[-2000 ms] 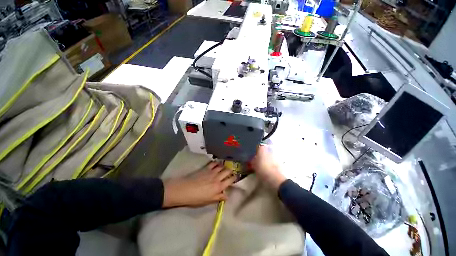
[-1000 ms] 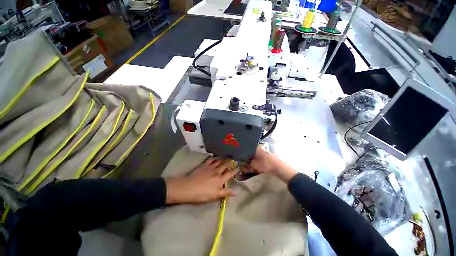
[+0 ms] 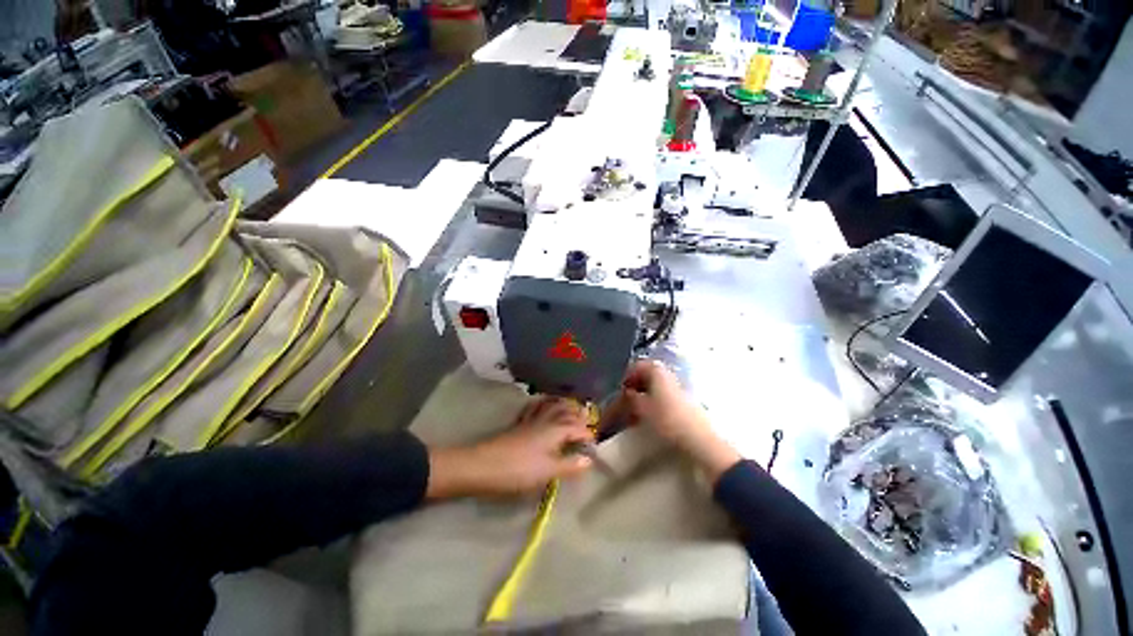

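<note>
A beige bag panel [image 3: 646,559] with a yellow binding strip [image 3: 524,554] lies under the grey head [image 3: 569,338] of the white sewing machine. My left hand [image 3: 528,451] lies on the cloth just in front of the head, its fingers bent and gripping a fold beside the strip. My right hand [image 3: 655,404] is at the right of the head, thumb and fingers together at the cloth's raised edge. A brassy clamp [image 3: 584,415] shows partly between the hands. Whether a small piece is in my right fingertips cannot be seen.
A stack of beige bags with yellow edges [image 3: 211,336] stands at left. At right are an open clear bag of dark pieces [image 3: 913,497], a greyer plastic bag [image 3: 880,276] and a tablet panel [image 3: 1004,304]. Thread cones [image 3: 755,75] stand behind the machine.
My left fingers have gone from lying flat to bent on the cloth. My right hand has shifted slightly, now showing more beside the head. The front of the cloth has folded, and its strip looks shorter.
</note>
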